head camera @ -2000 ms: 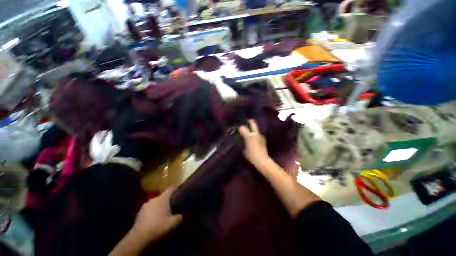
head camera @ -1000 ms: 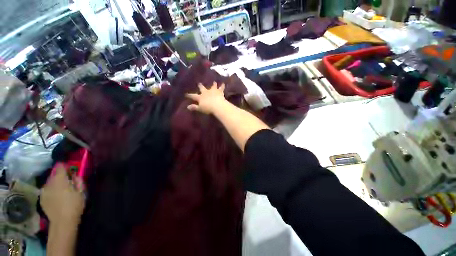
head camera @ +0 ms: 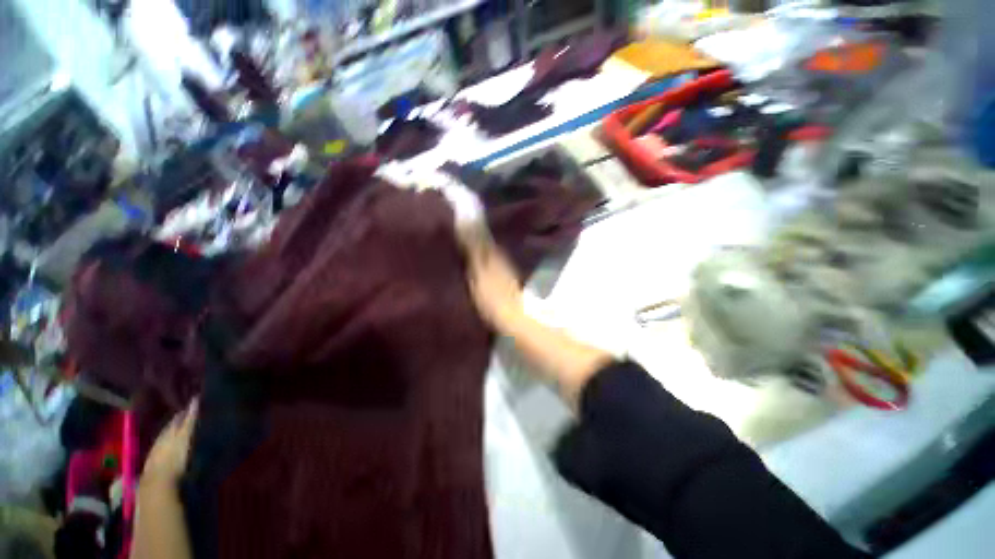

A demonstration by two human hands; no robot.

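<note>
The frame is blurred. A large maroon and black garment panel (head camera: 382,404) hangs down in front of me from a heap on the table. My right hand (head camera: 488,273) is at the panel's upper right edge, beside a white cloth strip (head camera: 464,202). Its fingertips are too blurred to tell whether they grip. My left hand (head camera: 169,453) is at the panel's dark left edge, low at the left. Its fingers are partly hidden and blurred, so its grip is unclear.
A sewing machine head (head camera: 747,311) stands at the right, with red and yellow scissor handles (head camera: 870,379) beside it. A red tray (head camera: 666,164) of mixed items is behind. More maroon pieces (head camera: 546,207) lie by the strip. A pink-edged container (head camera: 131,480) is lower left.
The view has shifted. My right hand has moved from lying spread on the maroon heap to the panel's right edge. My left hand has come to the panel's left edge.
</note>
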